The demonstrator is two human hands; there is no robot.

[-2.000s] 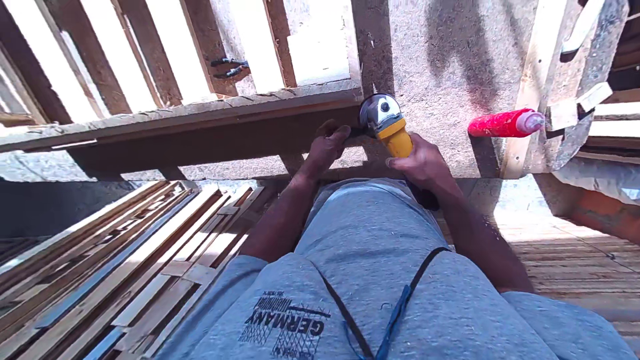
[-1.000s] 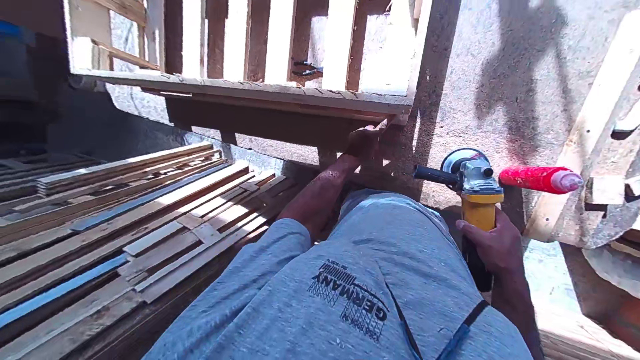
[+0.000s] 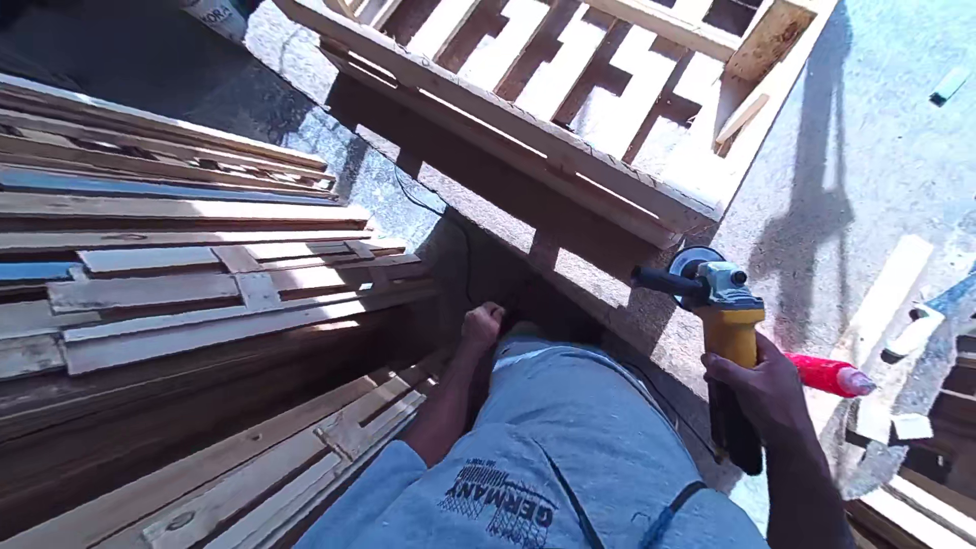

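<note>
My right hand (image 3: pixel 762 381) is wrapped around the body of a yellow and black angle grinder (image 3: pixel 732 335). The grinder's disc (image 3: pixel 690 267) and black side handle point up and left, near the corner of a wooden pallet-like frame (image 3: pixel 534 145). Low beside my left leg is my left hand (image 3: pixel 482 324), its fingers curled; whether it grips anything is unclear. A dark cord (image 3: pixel 467 252) runs down close to it. Just right of my right hand, a red bottle (image 3: pixel 827 374) with a pale tip lies partly hidden by that hand.
Stacked wooden slats and pallets (image 3: pixel 152 290) fill the left side, with another slatted piece (image 3: pixel 290 465) below them. A white container (image 3: pixel 217 17) stands at the upper left. Wood offcuts (image 3: pixel 892 282) and a curved concrete-like edge (image 3: pixel 907 396) lie at the right.
My left hand has left the grinder and moved down beside my leg. The right hand has carried the grinder away from the body to the right. The view has swung left.
</note>
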